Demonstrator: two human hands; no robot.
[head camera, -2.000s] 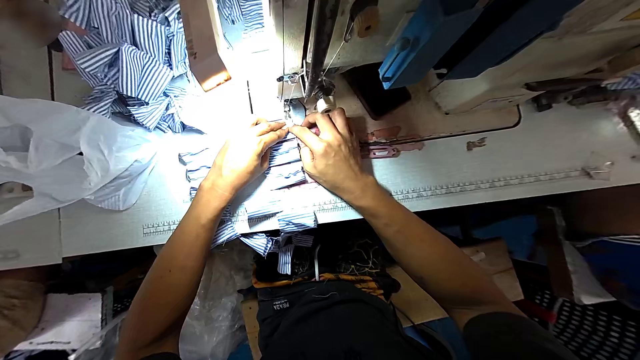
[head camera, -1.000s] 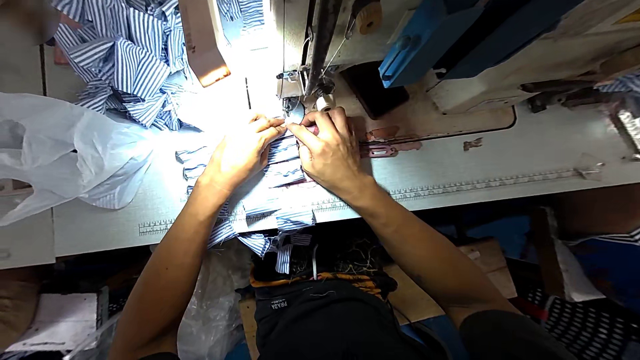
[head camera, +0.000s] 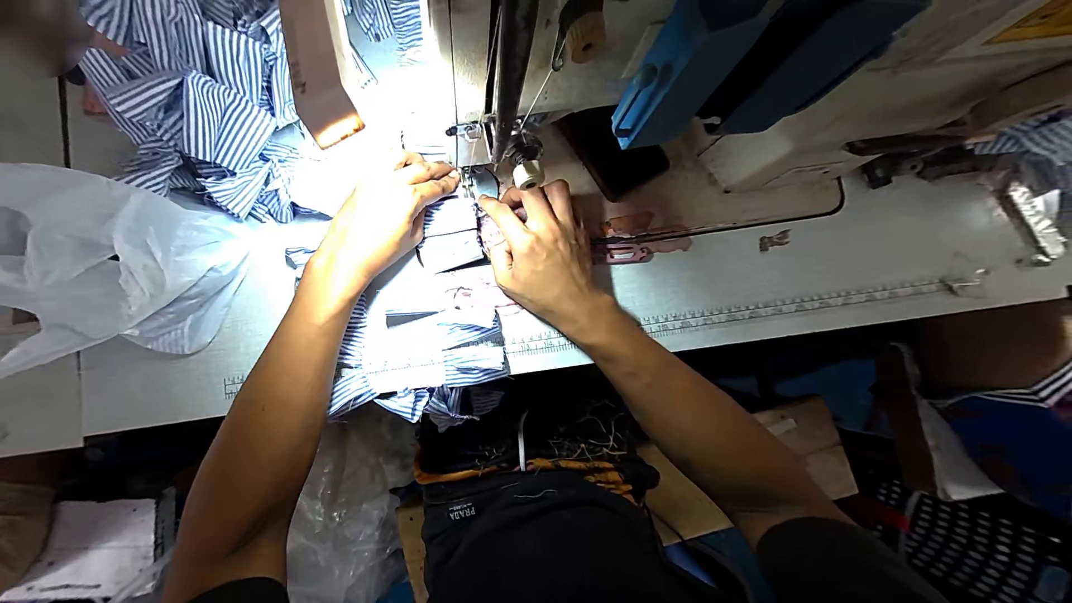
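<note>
Under the lit needle area of a sewing machine (head camera: 502, 84) lies a strip of blue-and-white striped fabric (head camera: 452, 230), its lower folds (head camera: 410, 402) hanging over the table edge. My left hand (head camera: 381, 218) presses on the fabric's left side, fingertips just beside the presser foot (head camera: 471, 186). On the other side my right hand (head camera: 544, 251) has its thumb and index finger at the fabric's right edge near the foot, the other fingers curled. Glare washes out part of the cloth and my left fingers. Whether either hand pinches the fabric cannot be told.
A heap of striped fabric pieces (head camera: 218, 117) lies at the upper left, beside a white plastic bag (head camera: 109, 260). A dark phone-like object (head camera: 615, 155) rests on the machine bed. A printed ruler (head camera: 779, 300) runs along the table's front edge. Part of another person shows at far right.
</note>
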